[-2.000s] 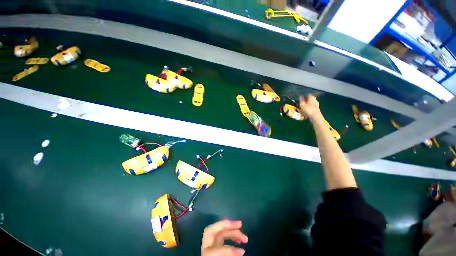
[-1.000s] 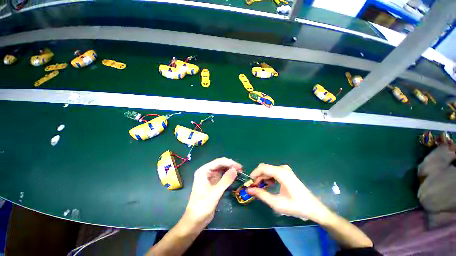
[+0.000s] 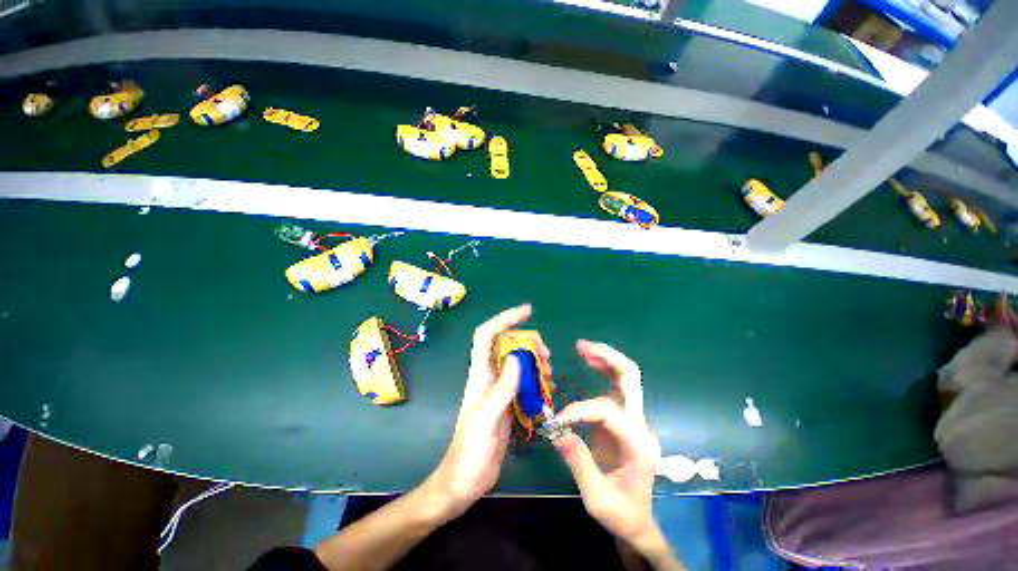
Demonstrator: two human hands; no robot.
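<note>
My left hand (image 3: 482,418) holds a yellow housing shell (image 3: 524,348) near the bench's front edge, open side up. A blue rounded battery cell (image 3: 528,385) lies inside the shell. My right hand (image 3: 617,437) is at the shell's lower end, its thumb and index finger pinching a small shiny end piece or wire end (image 3: 553,426); the exact part is too blurred to tell. Three wired subassemblies lie to the left on the bench: one upper left (image 3: 332,265), one beside it (image 3: 426,286) and one below (image 3: 375,363), with red leads trailing.
Beyond a pale rail (image 3: 491,221), the green conveyor lane holds several yellow shells and flat covers (image 3: 499,157). A slanted grey post (image 3: 882,128) stands at the right. Another person's sleeve (image 3: 982,390) is at the far right. White marks (image 3: 687,468) are on the bench.
The shell has been lifted and turned lengthwise into my left hand. My right hand has moved to its lower end. Items on the conveyor lane appear shifted to the right in view.
</note>
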